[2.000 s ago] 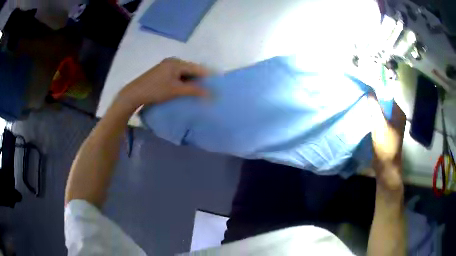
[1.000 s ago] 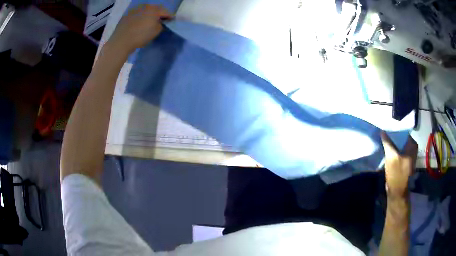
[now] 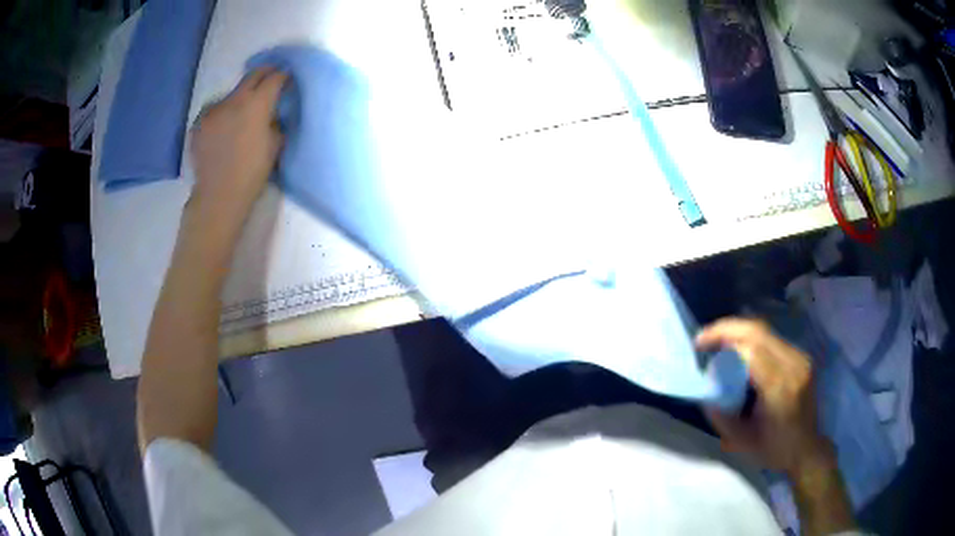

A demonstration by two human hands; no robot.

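A large light blue fabric panel (image 3: 346, 204) stretches from the left part of the white table, over its front edge, toward my lap. My left hand (image 3: 239, 136) grips its far left end on the table. My right hand (image 3: 770, 393) grips its right end below the table's front edge, slightly blurred. The panel's middle is washed out by the lamp glare. A narrow light blue strip (image 3: 651, 136) lies on the table, running from the small metal machine parts (image 3: 571, 13) at the top edge.
A folded blue fabric piece (image 3: 157, 94) lies at the far left. A black smartphone (image 3: 741, 73), scissors with red and yellow loops (image 3: 861, 188) and pens (image 3: 880, 126) lie at the right. Fabric pieces (image 3: 869, 345) heap below the right edge. A white sheet (image 3: 403, 482) is below the table.
My right hand has moved toward me and left, off the table, with the panel's right end. The strip shows more fully. The camera view has shifted right.
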